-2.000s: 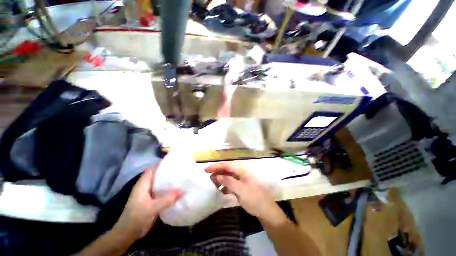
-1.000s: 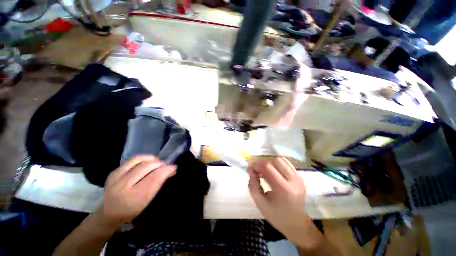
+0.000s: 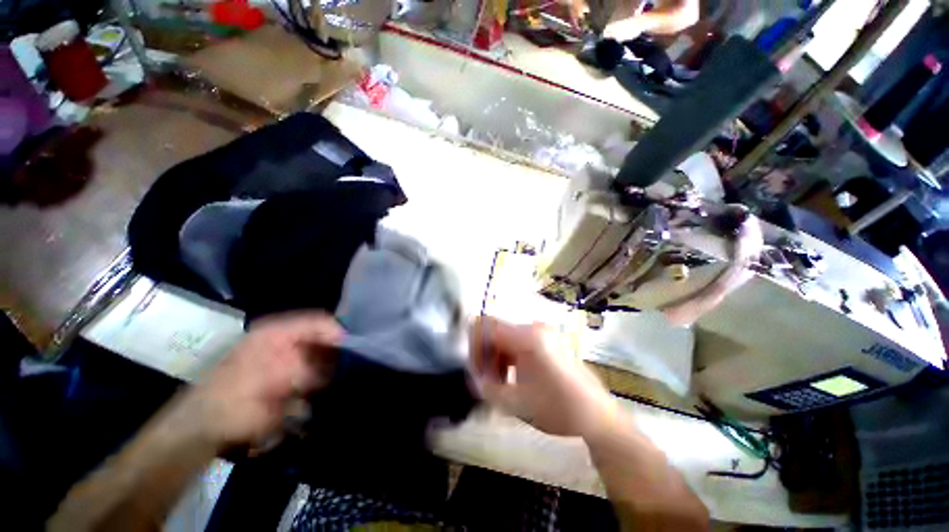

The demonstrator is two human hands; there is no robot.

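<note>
The black garment point(image 3: 302, 229) with grey panels point(image 3: 390, 296) lies bunched on the pale table left of the needle, its near part hanging at the table's front edge. My left hand point(image 3: 276, 369) is blurred and closed on the garment at the left end of the near grey panel. My right hand point(image 3: 526, 374) is closed at the right end of that panel, fingertips at its edge. The presser foot area point(image 3: 588, 301) is behind and right of my right hand, with no cloth from the garment under it.
The cream machine head point(image 3: 770, 312) stands at right with a pink cloth strip point(image 3: 718, 286) over it. A white sheet point(image 3: 645, 348) lies under its arm. Green snips point(image 3: 739, 431) lie right. A brown board point(image 3: 94, 208) is at left. Another person's arm point(image 3: 661, 19) shows at the top.
The view has swung left. The white piece held in both hands two seconds ago is no longer seen in them. Both hands have moved onto the garment, and its grey panel is drawn between them.
</note>
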